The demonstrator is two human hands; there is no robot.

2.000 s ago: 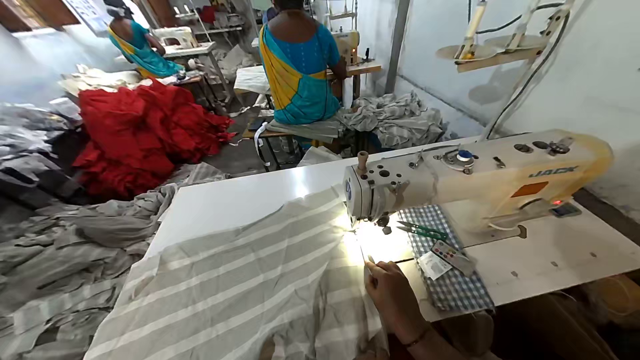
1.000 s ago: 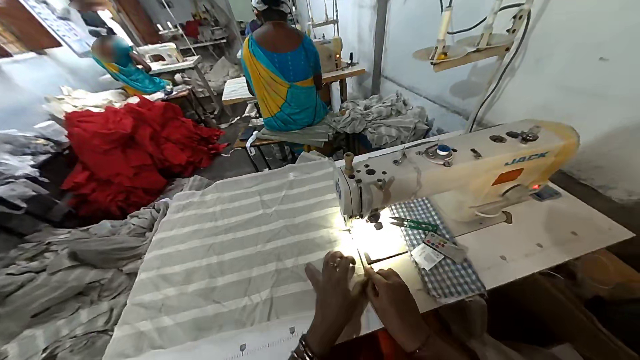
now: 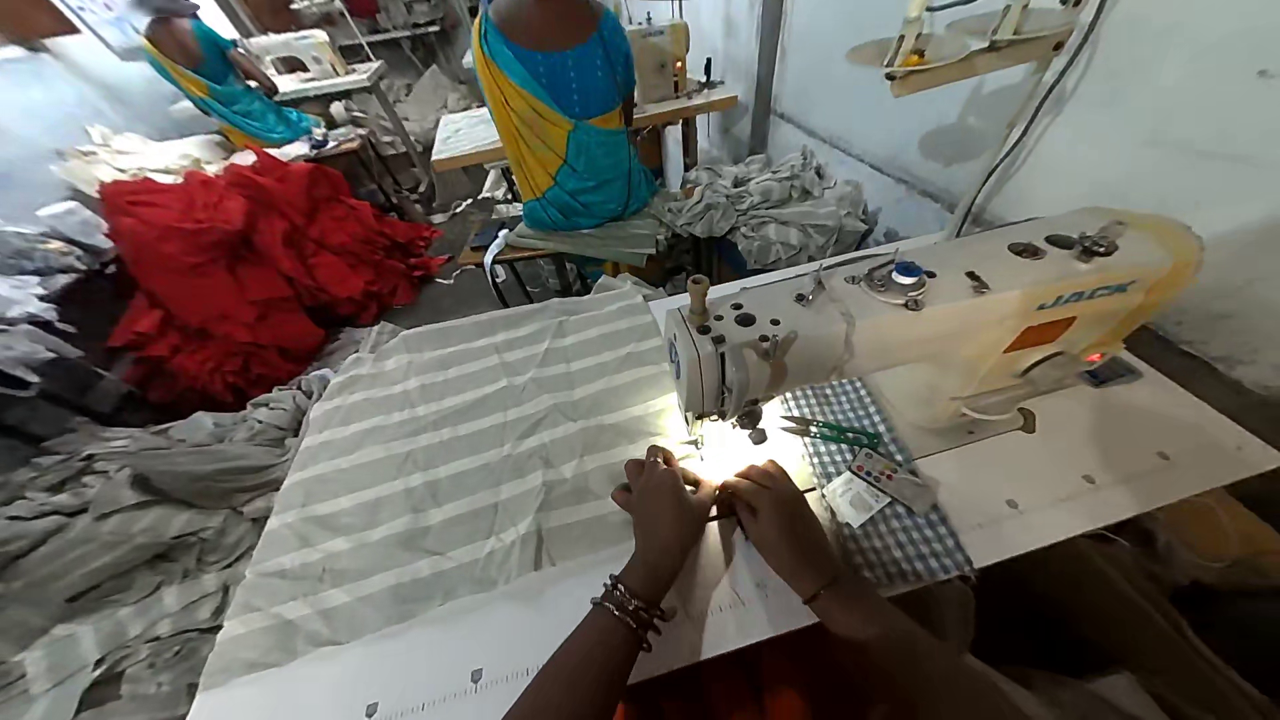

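A grey fabric with pale stripes (image 3: 490, 430) lies spread over the left of the white sewing table (image 3: 440, 670). Its right edge runs under the head of a lit Jack industrial sewing machine (image 3: 800, 340). Just in front of the needle area, my left hand (image 3: 668, 505) rests at the fabric's edge with its fingers bent. My right hand (image 3: 775, 520) is close beside it, fingertips together near the bright light. Glare and the fingers hide what either hand pinches. Right of the needle, green thread snips (image 3: 832, 432) lie on a blue-and-white checked cloth (image 3: 900, 535).
A card with coloured dots (image 3: 893, 478) and a small white packet (image 3: 855, 498) lie on the checked cloth. Heaped grey fabric (image 3: 130, 520) borders the table's left, with a red fabric pile (image 3: 250, 270) beyond. Two people sit at other machines. A thread stand (image 3: 980, 60) rises behind the machine.
Two seconds ago the fabric covered the table's front edge and only my right hand showed clearly. The fabric now lies flatter and farther back, and my left hand is beside the right at the needle area.
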